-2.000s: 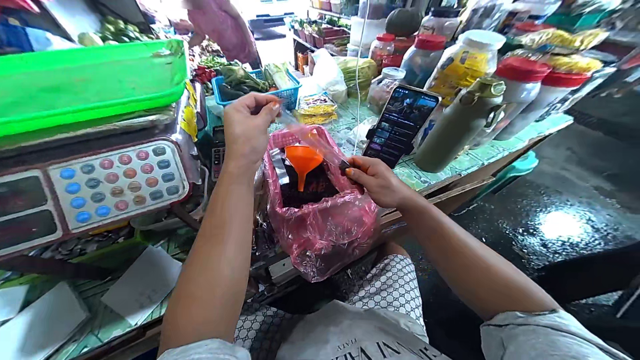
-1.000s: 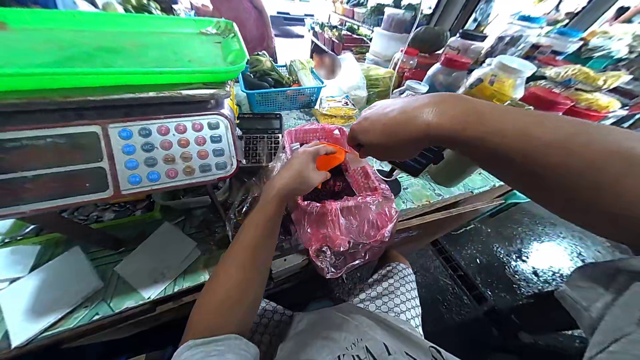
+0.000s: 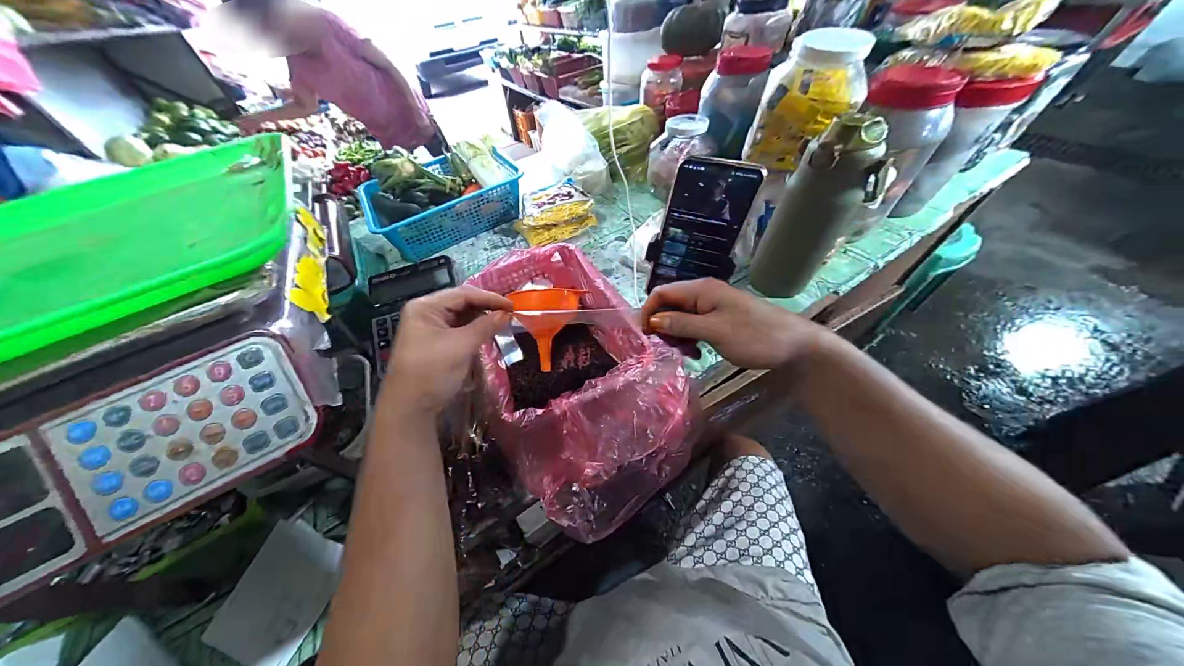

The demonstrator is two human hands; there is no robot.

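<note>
A pink plastic bag [image 3: 610,435] lines a basket on the stall table, with dark granular contents [image 3: 555,379] inside. An orange funnel [image 3: 546,319] rests there, spout down. Just left of the funnel, my left hand [image 3: 453,338] pinches one end of a thin clear plastic strip or bag [image 3: 601,314]. The other end is between the fingers of my right hand [image 3: 717,319], right of the basket. The clear plastic stretches between both hands above the pink bag.
Behind stand a propped phone [image 3: 705,222], a green flask [image 3: 819,208] and lidded jars [image 3: 735,88]. A blue vegetable basket [image 3: 444,208] and a calculator [image 3: 407,282] are nearby. A scale [image 3: 176,444] carries a green tray [image 3: 148,231] at left. Another person [image 3: 356,69] leans over produce.
One second ago my left hand was at the funnel and my right arm reached across; now both hands hold the clear plastic apart above the bag. The view has shifted.
</note>
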